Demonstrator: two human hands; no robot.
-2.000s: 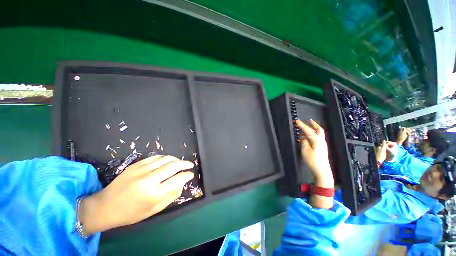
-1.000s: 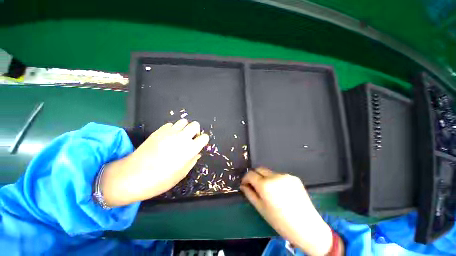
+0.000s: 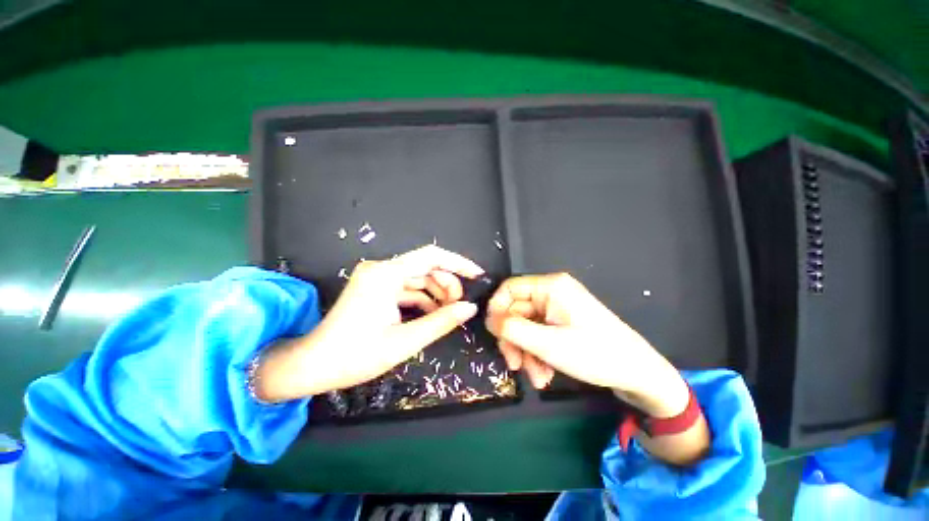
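My left hand [image 3: 392, 321] pinches a small black plastic part [image 3: 476, 288] between thumb and fingertips above the main tray [image 3: 611, 114]. My right hand [image 3: 550, 331], with a red wristband, is beside it over the tray's divider. Its thumb and fingers are bent together at the part's right side; whether they hold anything is hidden. Tiny gold and silver metal pins [image 3: 443, 379] lie scattered in the left compartment's near part. A heap of loose black parts [image 3: 357, 397] lies at its near left, partly under my left forearm.
A second black tray [image 3: 851, 305] at the right holds a column of small black pieces [image 3: 814, 229]. Another black tray [image 3: 912, 305] is cut off at the right edge. A thin silver-grey tool [image 3: 67, 277] lies on the green bench at left. A pale strip [image 3: 153, 170] lies behind it.
My right hand came from the right-hand tray to the main tray, then up beside my left hand. My left hand rose from the heap and now holds a black part. The view shifted right.
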